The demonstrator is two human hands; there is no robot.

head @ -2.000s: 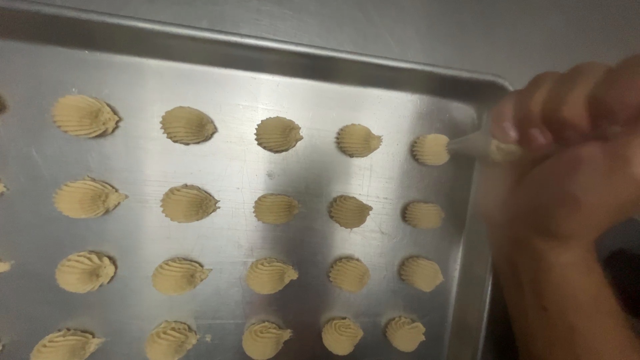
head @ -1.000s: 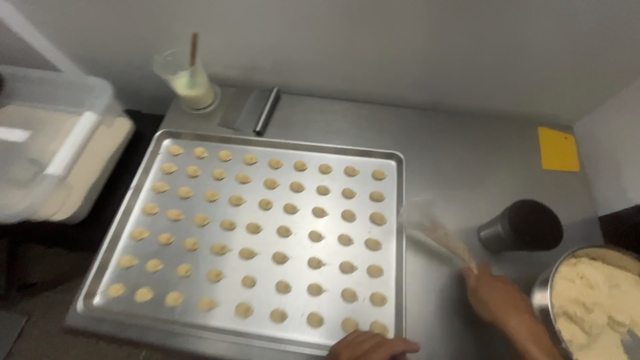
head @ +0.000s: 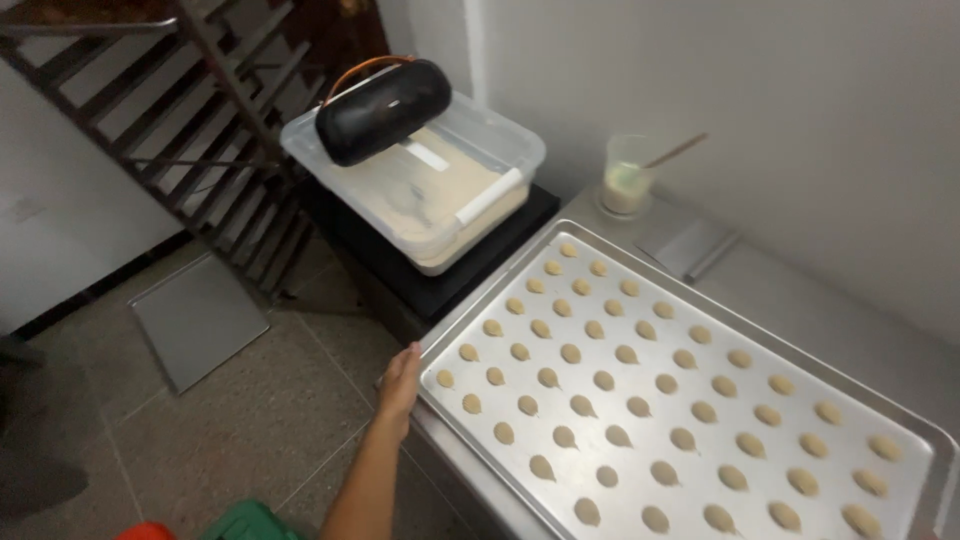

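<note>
A metal baking tray (head: 697, 300) lies on the steel worktable, covered with rows of small ridged, shell-shaped portions of piped dough (head: 664, 383). My left hand (head: 401, 382) is at the tray's left corner, its fingers against the rim; whether they close around it is hard to tell. Of my right hand, at most a sliver of skin shows at the lower right edge, by the tray's far right rim. The piping bag is out of sight.
A bench scraper (head: 686, 244) and a cup of pale liquid with a stick (head: 625, 180) stand behind the tray. A black speaker (head: 384, 111) rests on a plastic bin (head: 480, 214). At left are a metal rack (head: 187, 127) and a tray on the floor (head: 199, 322).
The view has swung left. My left hand has gone from the tray's near edge to its left corner. My right hand, earlier on the piping bag, has let it go or left view.
</note>
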